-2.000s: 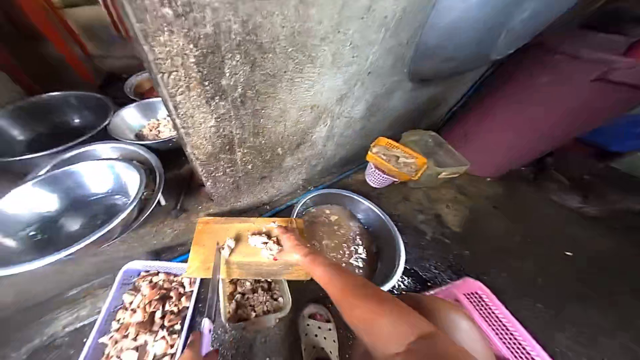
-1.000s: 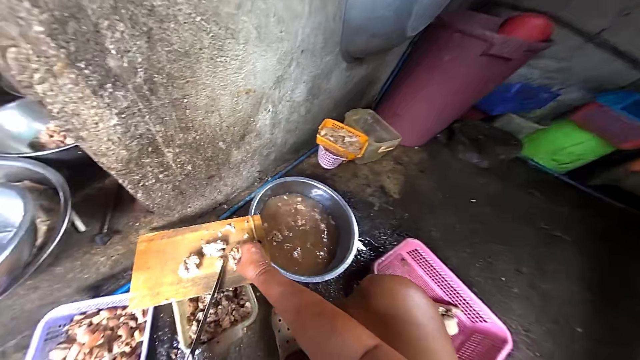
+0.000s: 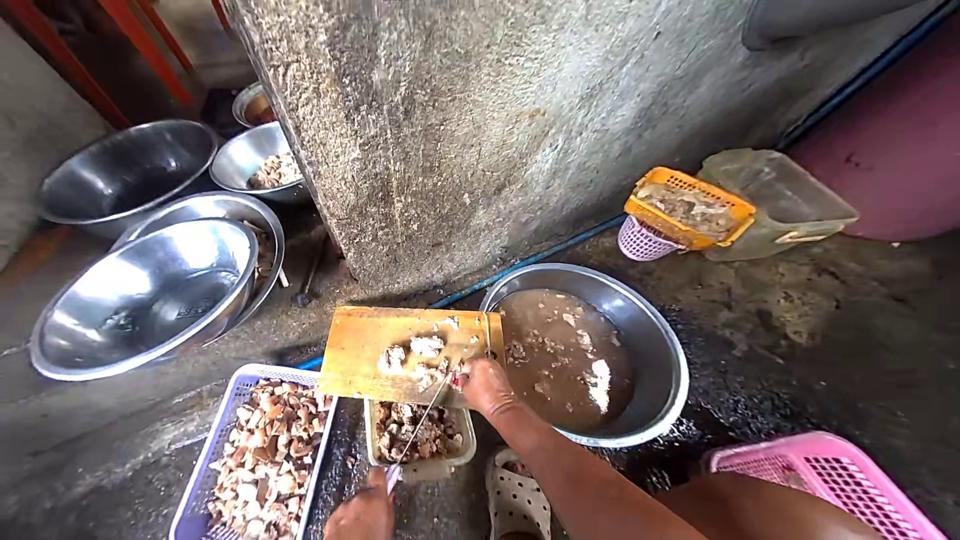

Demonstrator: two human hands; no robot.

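My left hand (image 3: 364,514) is closed around the light handle of a knife (image 3: 424,424), whose thin blade slants up to the front edge of a wooden cutting board (image 3: 367,326). On the board lie several pale chopped pieces (image 3: 427,346), probably meat. My right hand (image 3: 487,386) is at the board's right end, fingers curled by the blade tip and the pieces; what they grip is hidden. Below the board is a plastic container (image 3: 420,466) of darker pieces. A metal basin (image 3: 671,360) of murky water with floating bits stands just right of the board.
A lilac basket (image 3: 196,469) of brownish pieces stands at lower left, with large metal bowls (image 3: 150,300) behind. A rough concrete wall (image 3: 480,142) rises ahead. An orange basket (image 3: 720,196) rests by a clear plastic bin (image 3: 780,187). A pink basket (image 3: 862,480) is at lower right.
Two seconds ago the knife blade was left of the pieces; now its tip is near my right hand's fingers. The view swung right, then back left.
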